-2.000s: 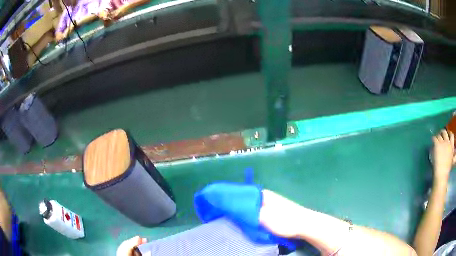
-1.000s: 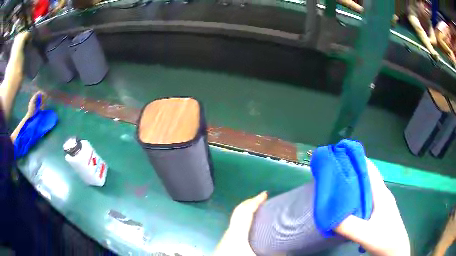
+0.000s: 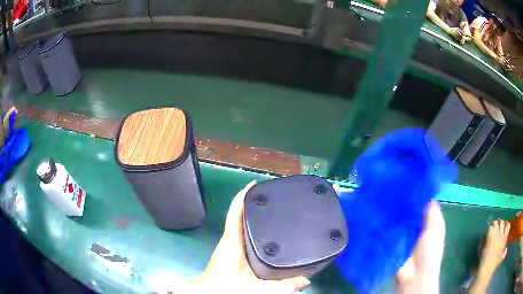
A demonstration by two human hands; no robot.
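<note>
My left hand (image 3: 229,261) holds a speaker unit (image 3: 295,221) around its side, at the bottom centre. Its black bottom cover with round rubber feet faces me. My right hand (image 3: 427,255) is shut on a bright blue cleaning cloth (image 3: 390,201), just right of the speaker. The cloth is blurred and hides most of the fingers. I cannot tell whether the cloth touches the speaker.
A speaker with a wood-grain top (image 3: 155,138) stands on the green bench, left of my hands. A white bottle (image 3: 63,189) stands further left. Speakers stand on the conveyor at left (image 3: 60,63) and right (image 3: 456,123). A green post (image 3: 381,86) rises behind the cloth. Neighbours' hands show at both edges.
The held speaker has turned from its grey side to its black bottom end. The blue cloth has come off the grey side and now spreads at the right. The view has shifted.
</note>
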